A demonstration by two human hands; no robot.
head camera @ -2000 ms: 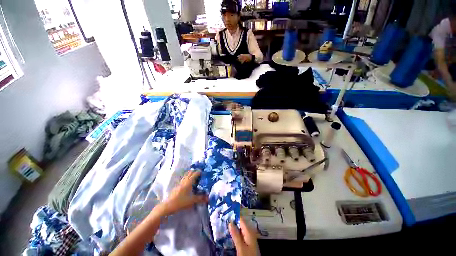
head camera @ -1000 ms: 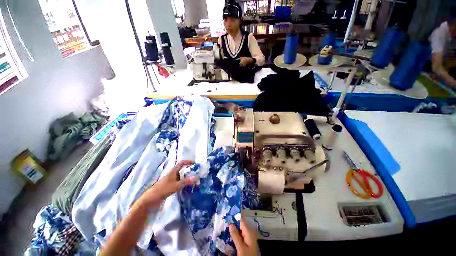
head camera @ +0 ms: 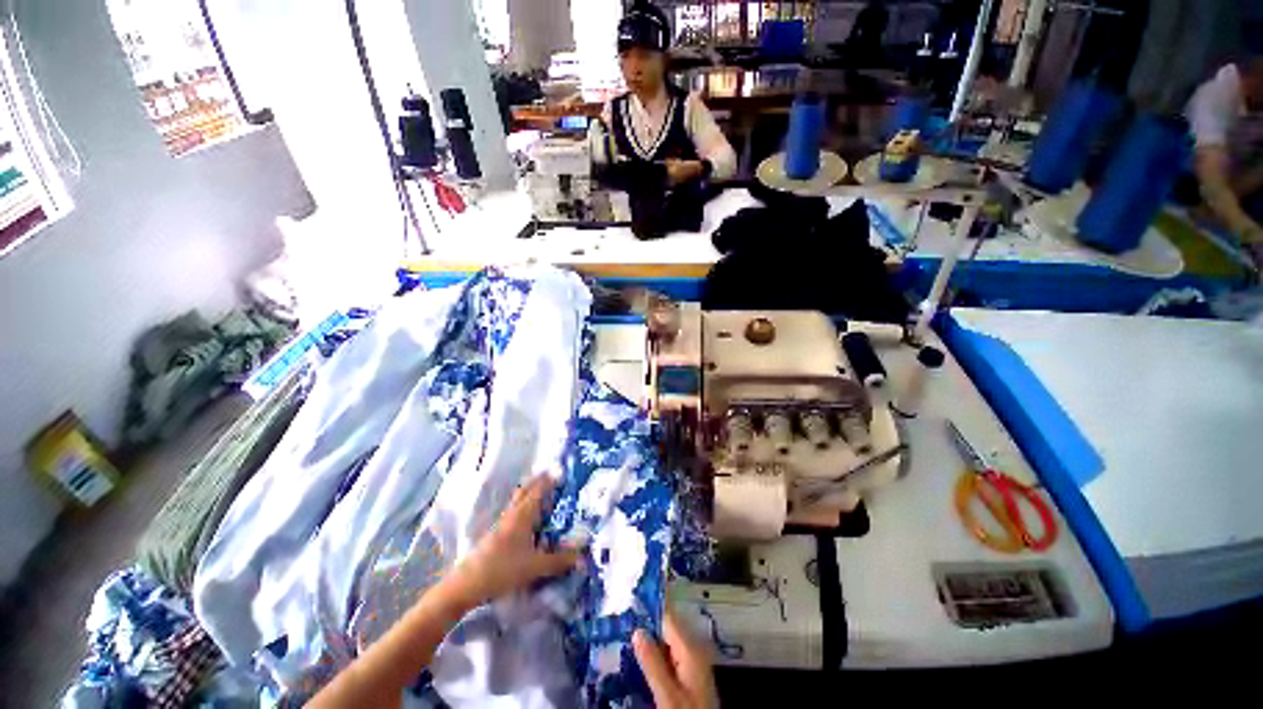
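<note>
A blue-and-white floral garment piece point(head camera: 619, 519) lies along the left end of the cream overlock machine point(head camera: 776, 381), its right edge at the needle area. My left hand point(head camera: 520, 547) lies on the piece's left side, fingers spread, with the pale reverse side under the wrist. My right hand point(head camera: 675, 662) is at the piece's lower right edge, cut off by the bottom of the picture; thumb and fingers pinch the fabric edge. The presser foot is too small and dark to make out.
Heaped pale and floral fabric point(head camera: 360, 402) covers the left. Orange-red scissors point(head camera: 1003, 507) and a dark tray point(head camera: 1000, 593) are right of the machine. A person point(head camera: 665, 132) sits opposite behind black fabric point(head camera: 796, 256). Another person is at the far right edge.
Since one second ago, my left hand has moved down and slightly right, and the bunched floral piece lies flatter and narrower. My right hand has stayed almost in place.
</note>
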